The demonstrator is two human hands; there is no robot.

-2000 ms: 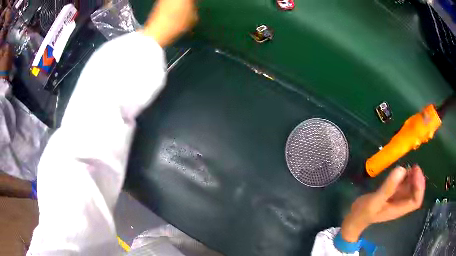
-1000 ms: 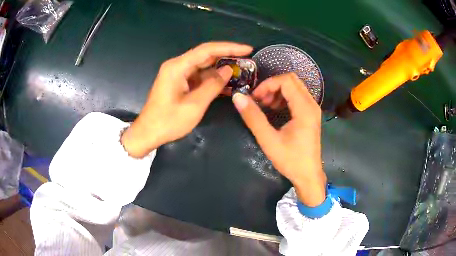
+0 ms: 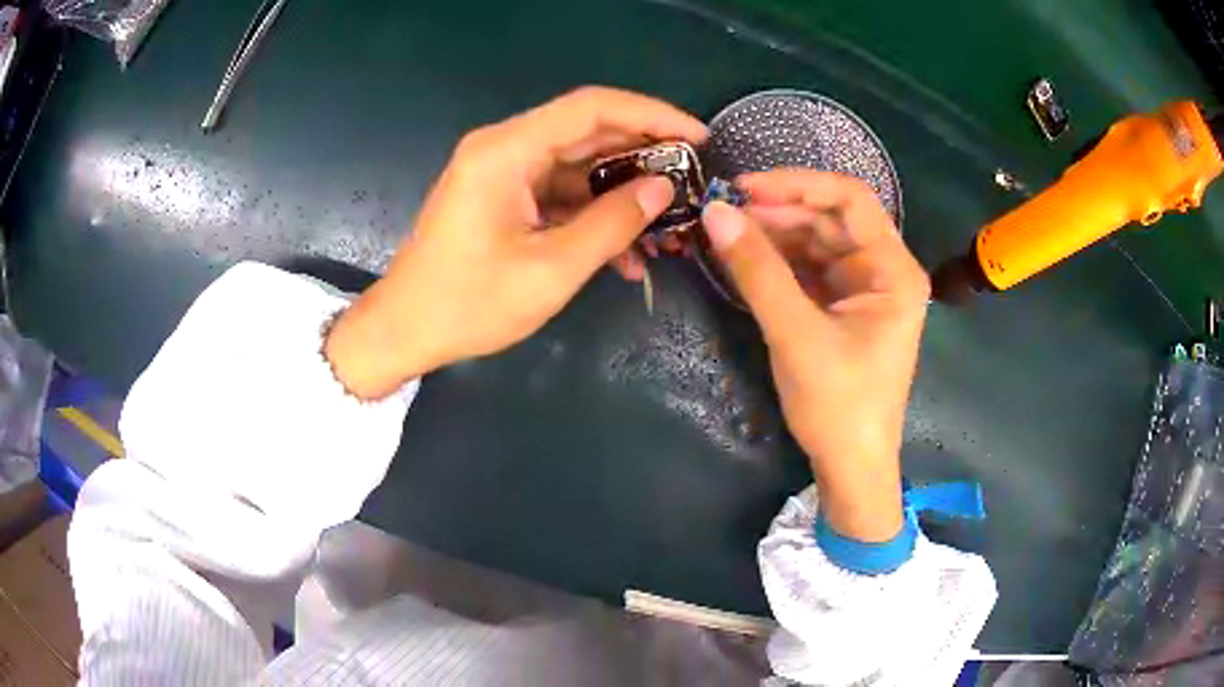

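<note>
My left hand holds a watch body, a dark rounded case with shiny metallic insides, between thumb and fingers. My right hand pinches a small blue and dark part between thumb and forefinger, close to the right side of the case. A thin pale sliver hangs below the case; what it is attached to is hidden. The round metal screw plate lies behind my right hand, partly covered. The orange electric screwdriver lies to the right with its black nose towards the plate.
Tweezers lie upper left beside a clear zip bag. A small unit sits on the green belt at upper right. A clear plastic sheet covers the right edge. A blue strap is on my right wrist.
My left hand has come back from the upper left and holds the watch body. Since a second ago, my right fingers have moved slightly right, and the blue part now shows between them.
</note>
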